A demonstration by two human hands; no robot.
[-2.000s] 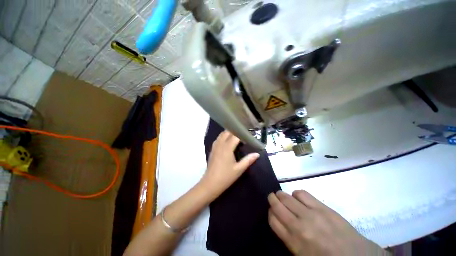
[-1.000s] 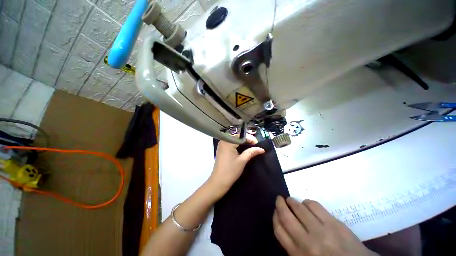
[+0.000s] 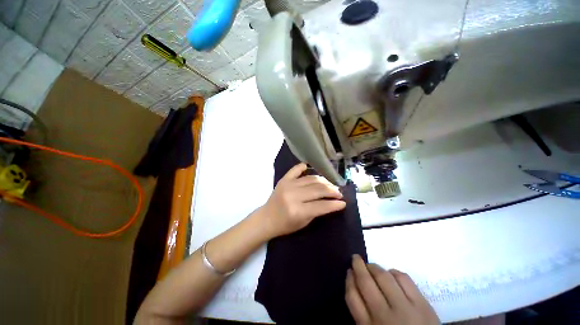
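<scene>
A dark fabric piece (image 3: 305, 266) lies flat on the white tabletop, its far end under the head of the sewing machine (image 3: 356, 70). My left hand (image 3: 302, 204) lies on the fabric just in front of the needle area, fingers pressed flat near the right edge. My right hand (image 3: 388, 295) is at the lower right edge of the fabric, with its fingertips on that edge; the frame's bottom cuts it off. The needle and presser foot are mostly hidden behind the machine head.
Blue-handled thread snips (image 3: 552, 183) lie on the right. Dark fabric pieces (image 3: 166, 149) hang over the orange-taped left table edge (image 3: 179, 219). A screwdriver (image 3: 166, 52) is by the wall. An orange cable (image 3: 95, 162) and cardboard (image 3: 82, 266) are at the left.
The view has shifted, so the machine head sits further right than a second ago. My left hand's fingers now lie flatter across the fabric. My right hand stays at the fabric's right edge.
</scene>
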